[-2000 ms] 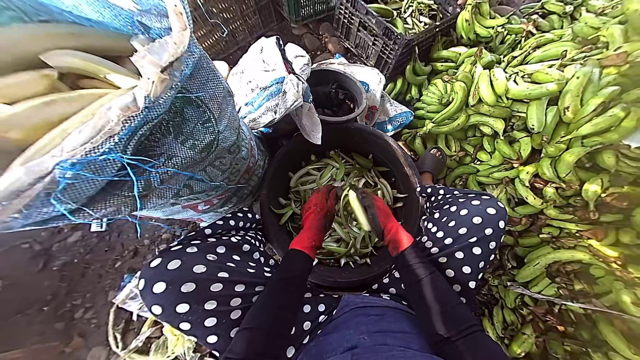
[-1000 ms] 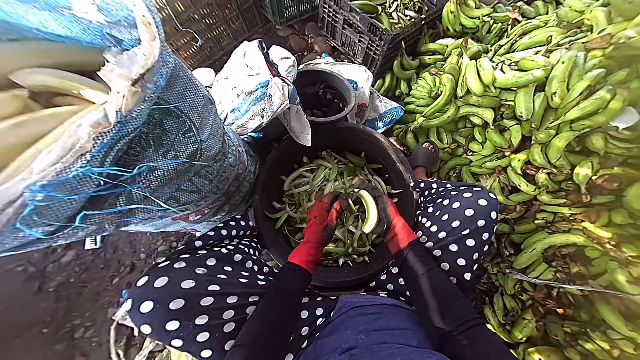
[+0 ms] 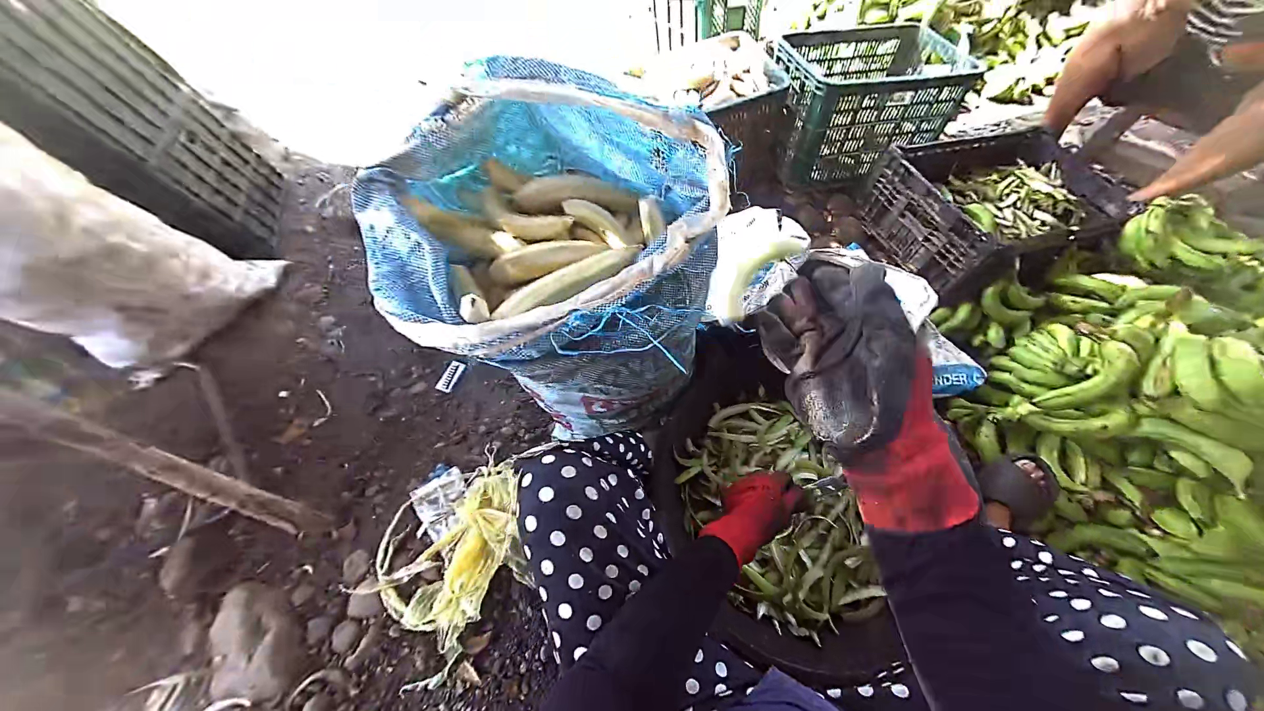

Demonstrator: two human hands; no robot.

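Observation:
My right hand [image 3: 849, 365], in a dark and red glove, is raised beside the woven sack and holds a peeled banana [image 3: 755, 262] near its fingertips. Low over the black basin [image 3: 790, 652] is my left hand [image 3: 765, 509], gloved in red and dark; something thin and metallic, perhaps a blade, shows at its fingers, but its grip is hard to make out. Green peels [image 3: 820, 573] fill much of the basin, which sits between my knees. Peeled bananas [image 3: 563, 247] lie inside the blue and white woven sack [image 3: 612, 346], to the left of my raised hand.
Green banana bunches [image 3: 1165, 395] are heaped on the right. Behind stand a black crate [image 3: 918, 217] with peels and a green crate [image 3: 849, 118]; a person's arms [image 3: 1096, 79] are at the upper right. Stones [image 3: 252, 642] and a wooden stick [image 3: 168, 464] lie on the left.
My right hand has risen from the basin towards the sack with the peeled banana. My left hand has stayed over the peels. The view has swung left.

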